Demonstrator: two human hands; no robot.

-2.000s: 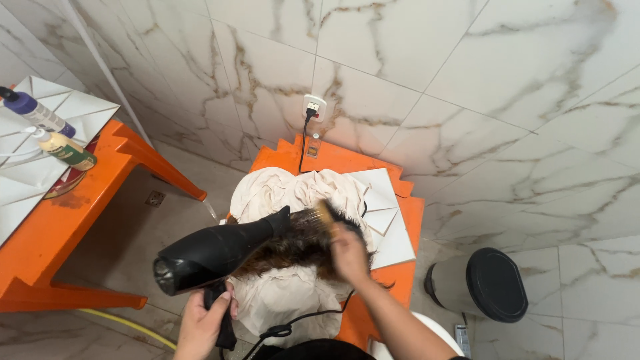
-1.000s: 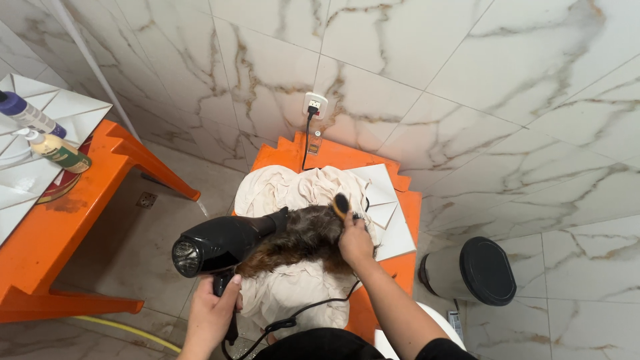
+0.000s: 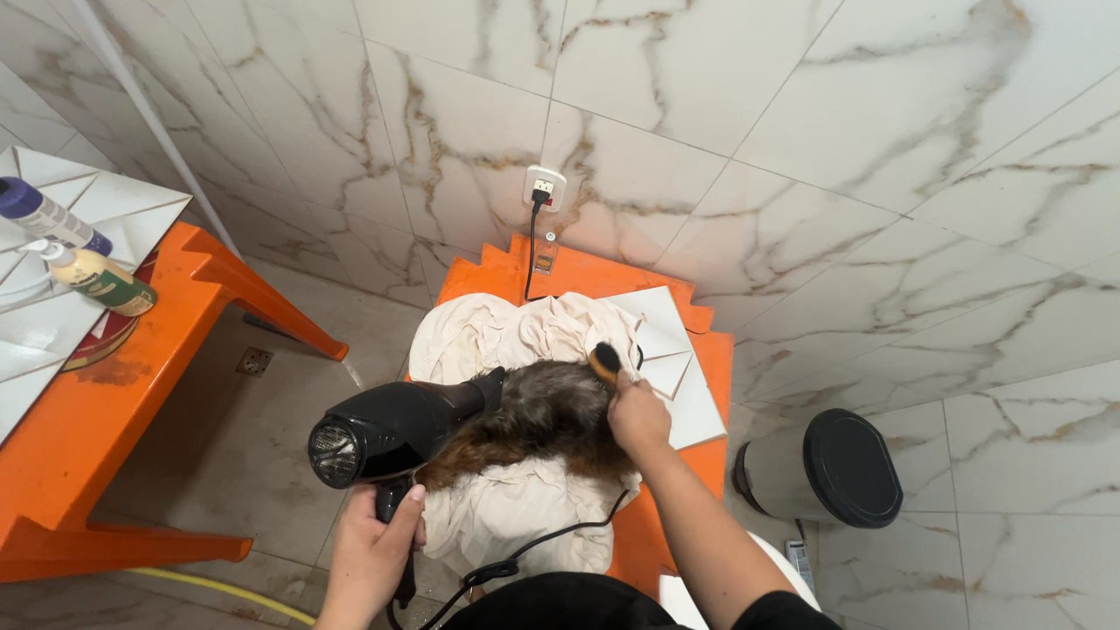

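My left hand (image 3: 378, 534) grips the handle of a black hair dryer (image 3: 394, 430), its nozzle against or close to the left part of a small long-haired animal, apparently a dog (image 3: 556, 407). Dark grey and brown fur shows; I cannot make out its head. The animal lies on a bunched cream cloth (image 3: 516, 516). My right hand (image 3: 640, 418) is closed around a small brush (image 3: 605, 360) with dark bristles and an orange-brown wooden rim, held at the animal's right end. A black cord (image 3: 560, 532) loops below the cloth.
Under the cloth stands an orange plastic table (image 3: 713, 376) with a white panel (image 3: 691, 367). A small bottle (image 3: 545, 254) sits near the plugged wall outlet (image 3: 544, 188). Another orange table (image 3: 131, 385) at left holds a pump bottle (image 3: 101, 280) and a purple-capped bottle (image 3: 52, 214). A lidded bin (image 3: 840, 472) stands right.
The brush has turned in my right hand, which has moved from over the fur to the animal's right end. The dryer stays in my left hand.
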